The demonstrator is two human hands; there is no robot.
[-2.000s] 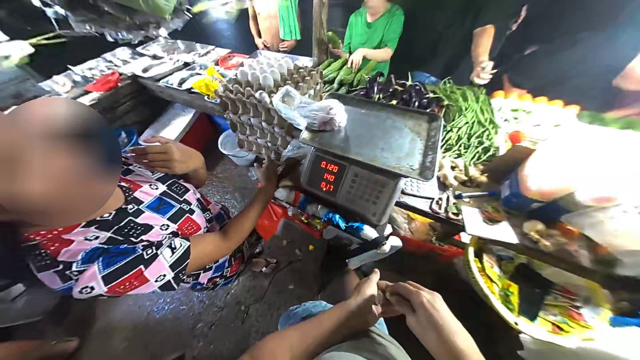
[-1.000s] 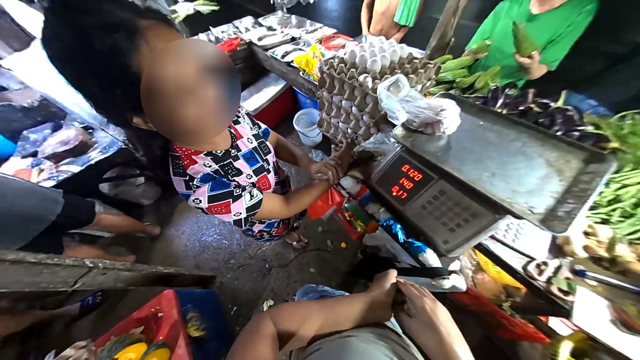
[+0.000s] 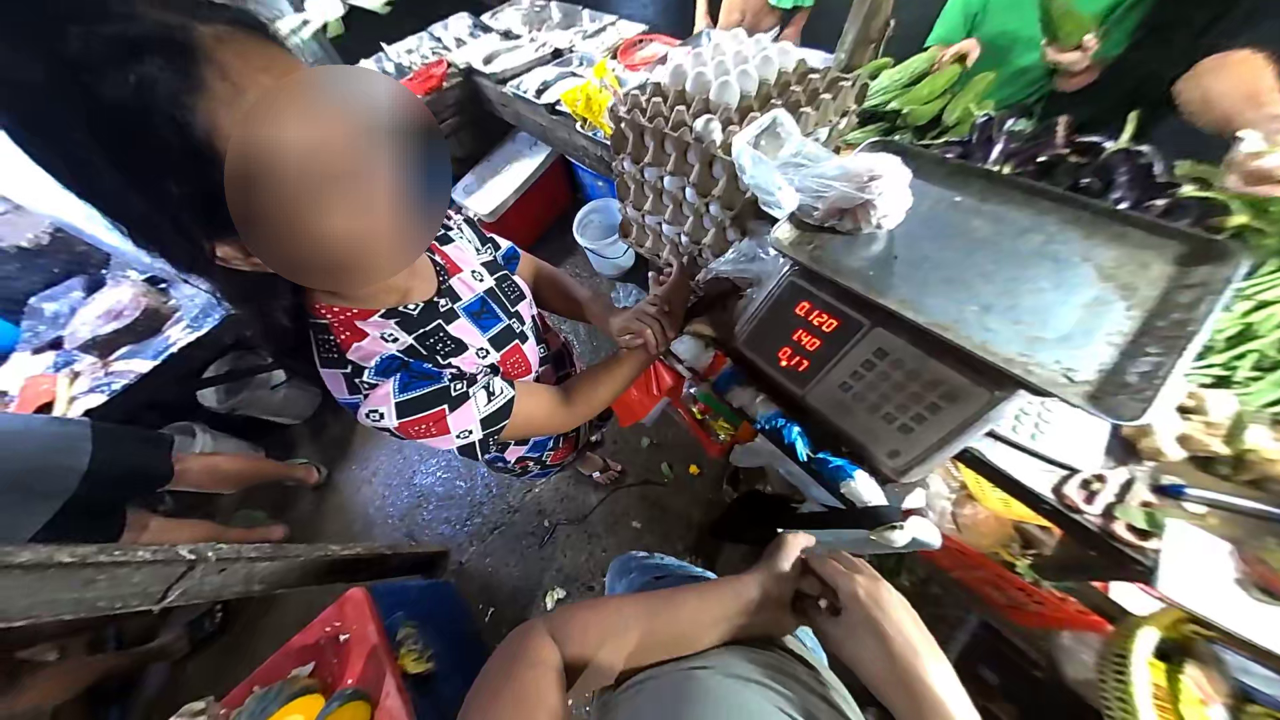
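Note:
My left hand [image 3: 780, 575] and my right hand [image 3: 850, 590] rest against each other over my lap, their fingers partly hidden; I cannot tell whether either one holds anything small. Just beyond them lies a pale, long object [image 3: 875, 538], perhaps a knife or a folded bag. Further forward is a digital scale [image 3: 880, 385] with lit red digits and a metal tray [image 3: 1040, 270]. A clear plastic bag [image 3: 830, 185] with pale contents sits on the tray's left corner. Beside it rise stacked egg cartons [image 3: 680, 170] with white eggs on top.
A person in a patterned dress [image 3: 440, 370] stands at the left, hands together near the cartons. Eggplants [image 3: 1110, 160], green beans [image 3: 1250, 340] and bitter gourds or cucumbers [image 3: 915, 90] lie beyond the scale. A red crate [image 3: 345, 640] and a wooden rail [image 3: 220, 580] are at lower left.
The view has swung left and moved closer to the scale. The person in the patterned dress has brought both hands together. My hands remain together over my lap.

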